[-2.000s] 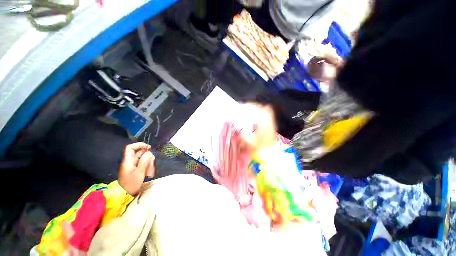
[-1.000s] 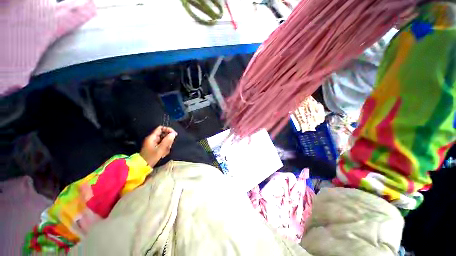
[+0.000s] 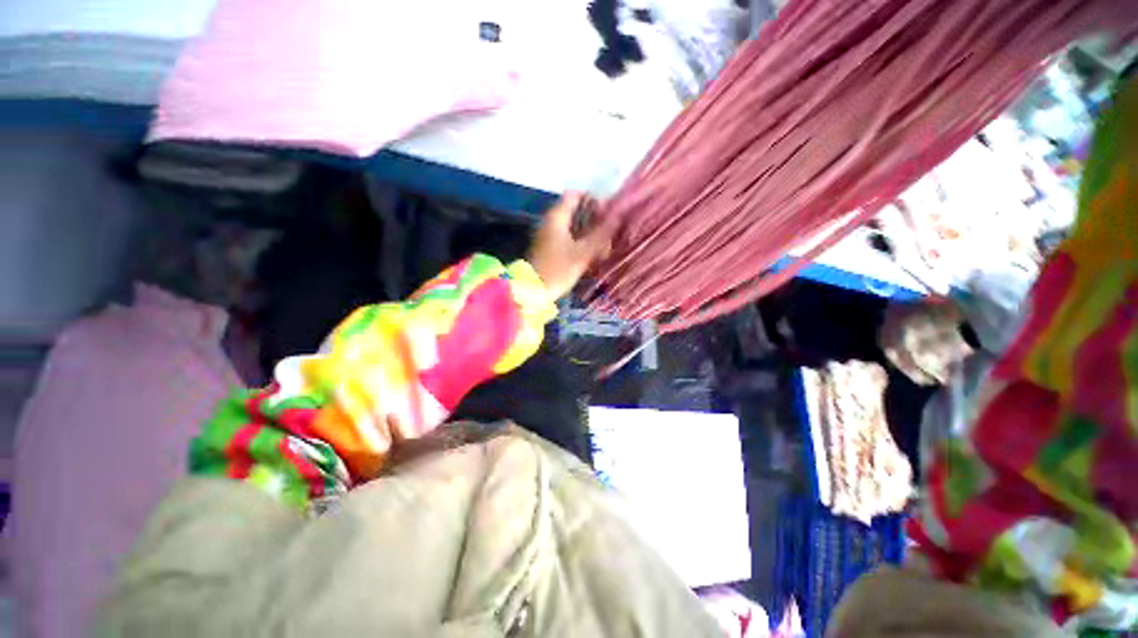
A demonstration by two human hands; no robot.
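Observation:
A long bunch of thin pink cords (image 3: 824, 137) stretches from the top right edge down to the middle, above my lap and across the table edge. My left hand (image 3: 572, 247) is at the lower left end of the bunch, with its fingers curled against the cords. My right hand is out of the picture; only my right sleeve shows at the right edge, beside the upper end of the cords. A pink fabric panel (image 3: 300, 75) lies on the white table at the upper left.
The blue table edge (image 3: 468, 182) crosses in front of me. A single black label (image 3: 489, 31) and a dark heap (image 3: 612, 38) lie on the table. A white board (image 3: 674, 499) is beside my lap. A blue crate (image 3: 849, 548) and a patterned cloth stack (image 3: 861, 442) stand right. Pink cloth (image 3: 119, 436) hangs left.
My left hand has moved from above my lap up and right to the lower end of the cords. The cords came into view between the earlier frames. The view has turned, showing more table.

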